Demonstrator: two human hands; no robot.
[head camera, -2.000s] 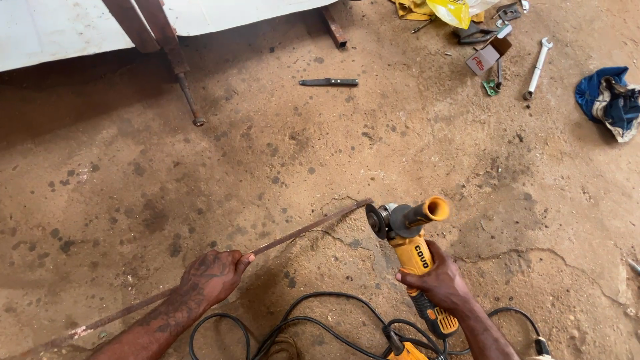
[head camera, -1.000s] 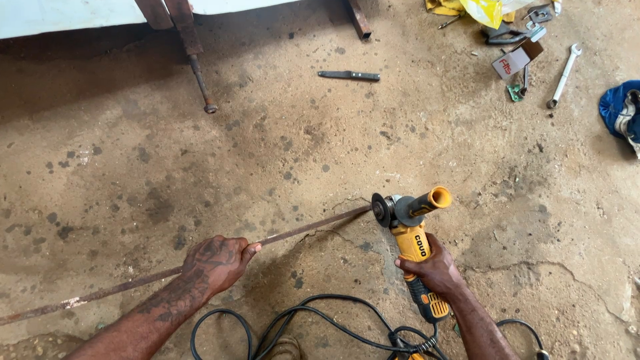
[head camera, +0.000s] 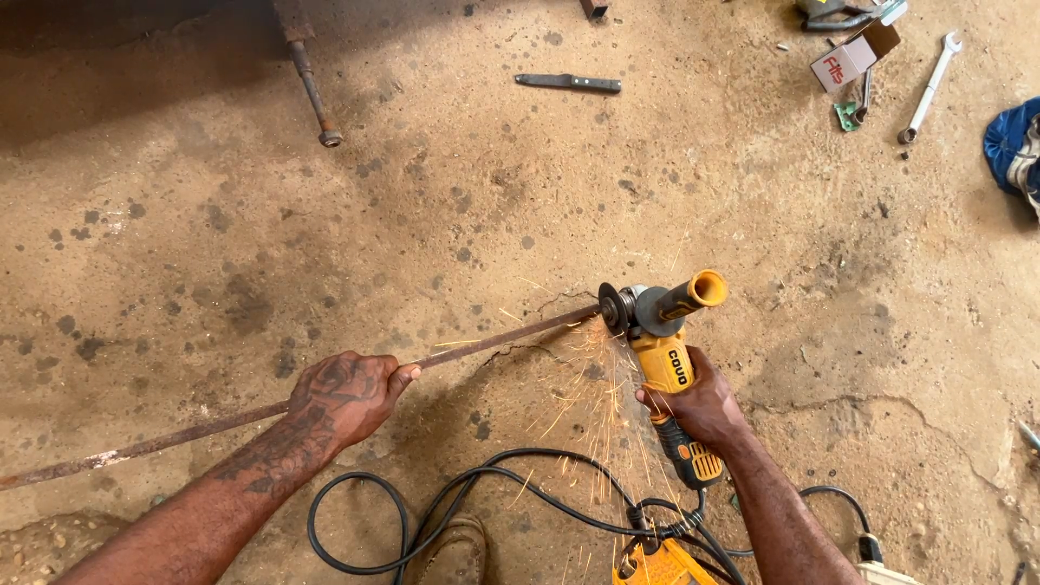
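My left hand is closed around a long rusty metal bar, which slants from the lower left up to the middle of the view. My right hand grips the yellow and black body of an angle grinder. Its disc touches the right end of the bar, and orange sparks spray downward from there. A side handle sticks out from the grinder's head to the upper right.
Black cables loop over the concrete floor, beside a shoe and a yellow tool. Farther off lie a knife, a combination wrench, a small box and blue cloth. A rusty bolt juts from the upper left.
Sparks now fly from the grinder's disc at the bar's end; neither earlier frame shows any. Both hands keep the same holds. The view has shifted somewhat.
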